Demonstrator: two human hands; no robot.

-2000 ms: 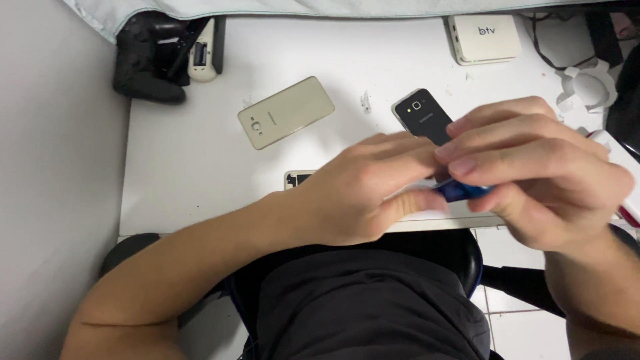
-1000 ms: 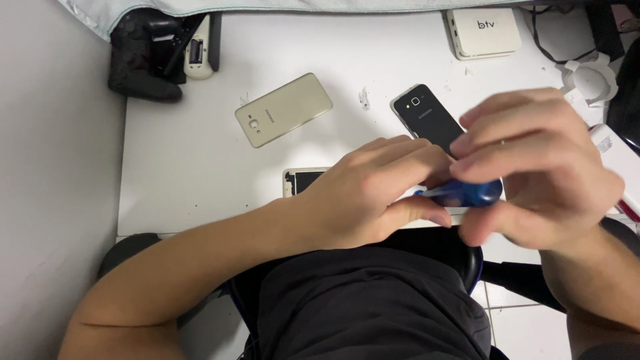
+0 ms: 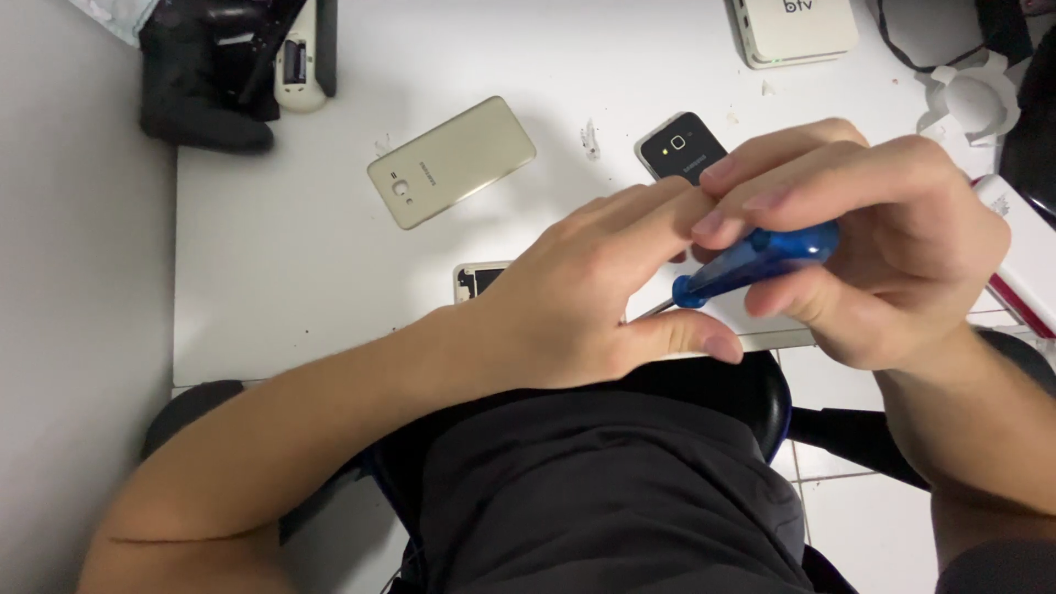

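My right hand (image 3: 866, 239) holds the blue handle of a screwdriver (image 3: 759, 256) near the table's front edge. Its thin metal shaft slants down to the left and passes behind my left hand (image 3: 602, 280), so the tip is hidden. Beneath my left hand lies an opened phone body (image 3: 466, 285), of which only the left end with a pale frame and dark inside shows. My left thumb is spread beside the shaft; whether its fingers grip the phone cannot be seen. Further back lie a gold Samsung phone back cover (image 3: 454, 161) and a black Samsung phone (image 3: 681, 148), partly behind my fingers.
A white box-shaped device (image 3: 796, 33) stands at the back right, near a cable and a white plastic ring-shaped piece (image 3: 973, 103). A black game controller (image 3: 190, 91) and a white remote (image 3: 301, 66) with its battery bay uncovered lie at the back left. Small scraps (image 3: 589, 140) dot the table.
The screwdriver's handle, mostly covered by my fingers two seconds ago, now shows with part of its shaft. My right fingers have shifted around it. My left hand has stayed over the phone body.
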